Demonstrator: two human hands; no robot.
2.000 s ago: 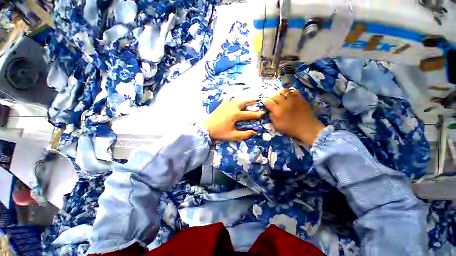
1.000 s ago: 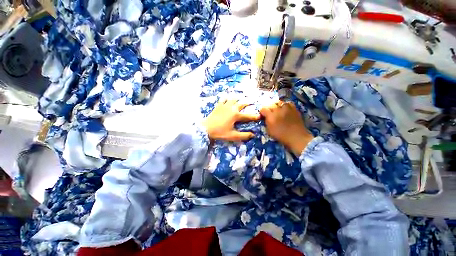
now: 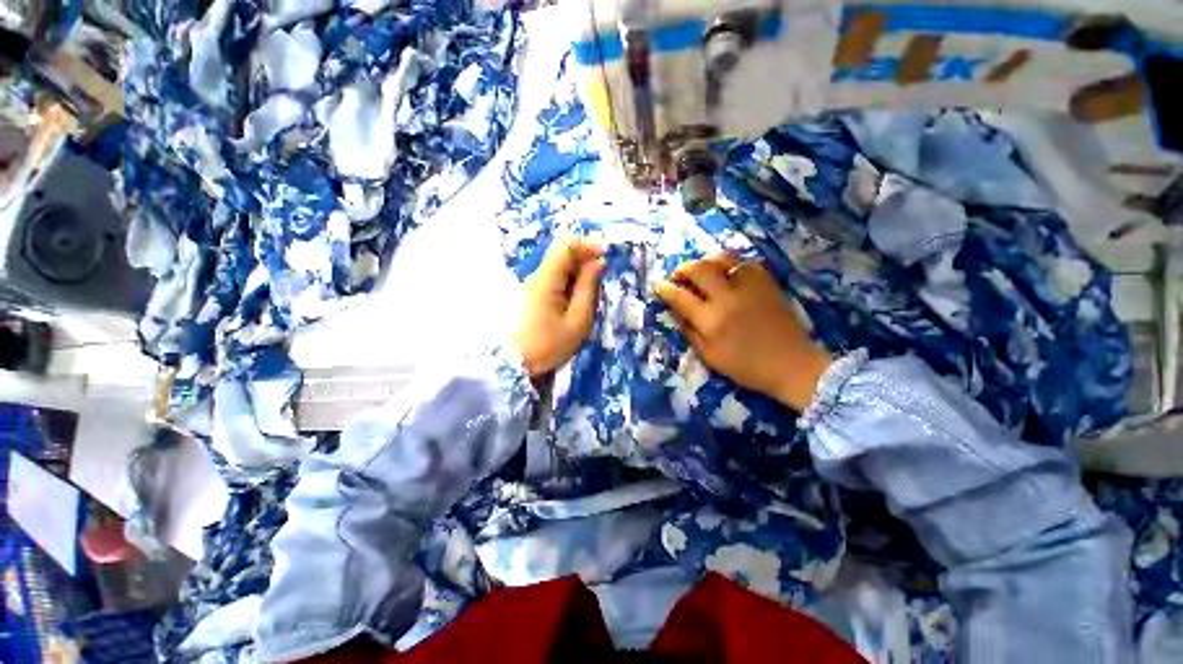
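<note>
The blue floral fabric [image 3: 636, 389] lies bunched on the machine table and reaches under the presser foot and needle [image 3: 655, 169]. My left hand [image 3: 562, 305] pinches the fabric between thumb and fingers, in front and left of the needle. My right hand [image 3: 740, 318] pinches the fabric with its fingertips, in front and right of the needle. A stretch of fabric with small folds lies between the hands. The cloth near the needle is washed out by bright light, so its edge there is hard to see.
The white sewing machine head [image 3: 843, 84] fills the upper right. A heaped pile of floral pieces [image 3: 311, 195] lies at the table's left and hangs over its edge. A grey round-faced device [image 3: 65, 240] stands at far left. More fabric lies in the lap below my hands.
My left hand has changed from lying flat with fingers spread to pinching the fabric. The gap between my hands has widened. The whole view has shifted.
</note>
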